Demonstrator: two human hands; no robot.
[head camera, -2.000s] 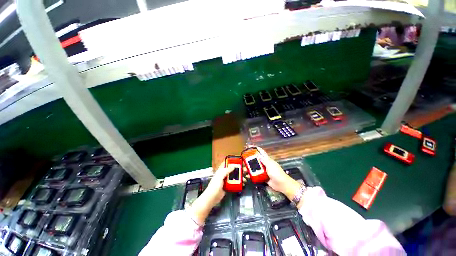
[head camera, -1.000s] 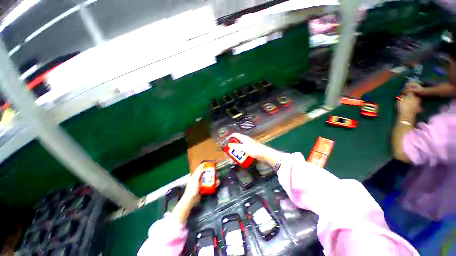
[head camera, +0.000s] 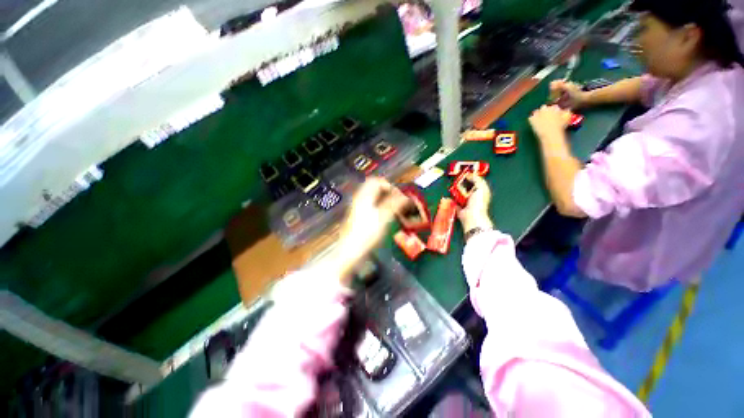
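Observation:
My left hand (head camera: 377, 204), slightly blurred, has its fingers on a red phone (head camera: 415, 211) above the green bench. My right hand (head camera: 476, 202) holds another red phone (head camera: 464, 188) with a dark window, close to a red phone (head camera: 469, 168) on the bench. A long red-orange piece (head camera: 442, 226) and a shorter one (head camera: 409, 243) lie between and below my hands. The clear tray (head camera: 440, 347) in front of me holds dark phones with pale labels, such as this one (head camera: 374, 356). My left sleeve hides part of the tray.
A rear clear tray (head camera: 295, 233) with open and red phones sits on a brown board (head camera: 257, 265). More red phones (head camera: 505, 143) lie beyond my right hand. A pale post (head camera: 447, 82) stands behind the bench. A coworker in pink (head camera: 653, 175) works at right, near a blue stool (head camera: 612, 318).
The view has swung right. Both hands have moved from above the front tray to the red phones and pieces on the bench at right. More of the coworker shows.

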